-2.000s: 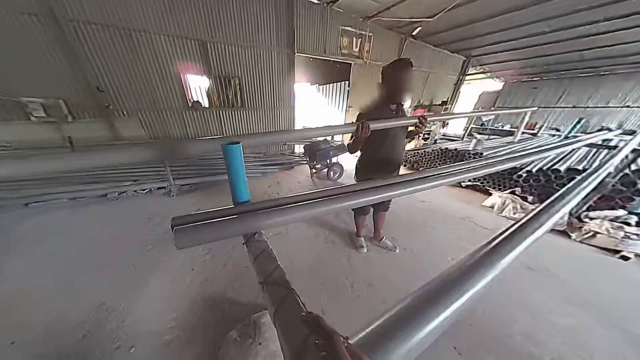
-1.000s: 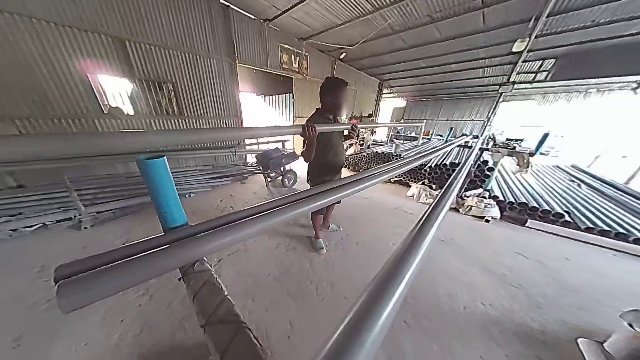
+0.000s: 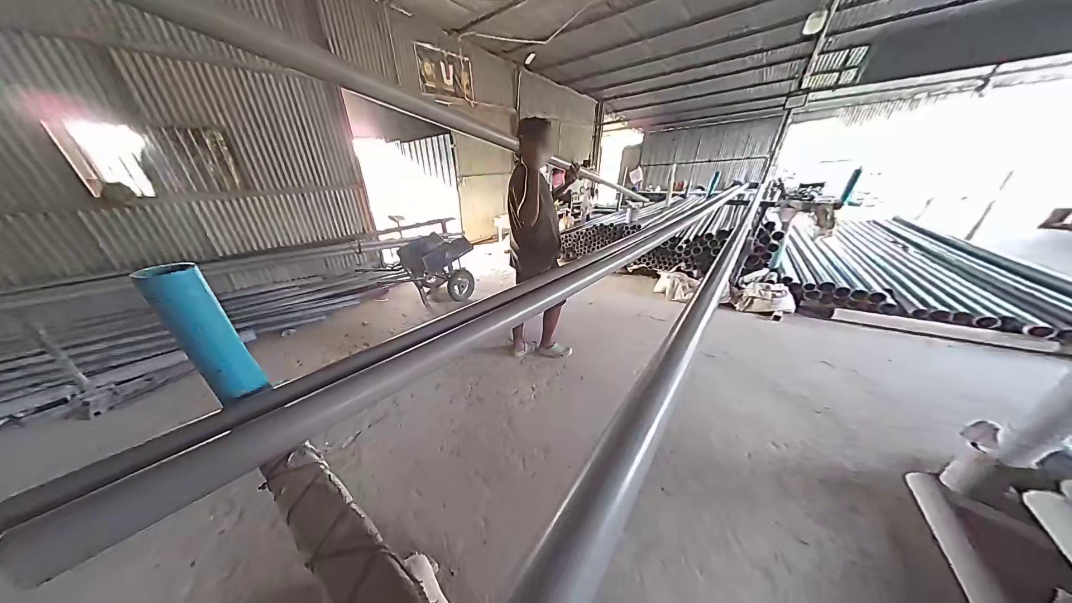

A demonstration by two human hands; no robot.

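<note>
Neither my left hand nor my right hand shows in the head view now. A long grey pipe (image 3: pixel 624 452) runs from the bottom middle edge away toward the far stacks. To its left, two more grey pipes (image 3: pixel 402 362) lie side by side across a wrapped support beam (image 3: pixel 335 519). A short blue pipe (image 3: pixel 201 331) stands tilted beside them, at the beam's end. Beyond these, a person (image 3: pixel 536 226) stands with a raised hand near another long grey pipe (image 3: pixel 335 67), which slants down from the upper left at shoulder height.
A wheeled cart (image 3: pixel 435 260) stands by the doorway. Stacked pipes (image 3: pixel 913 268) lie at the right, with sacks (image 3: pixel 764 295) beside them. More long pieces (image 3: pixel 310 293) lie along the corrugated metal wall (image 3: pixel 276 109). A pipe-like frame (image 3: pixel 963 511) is at the lower right.
The person's pipe, level before, now slants from high at the left down to the right, at the person's shoulder. The person has turned more to the right. The view has swung right.
</note>
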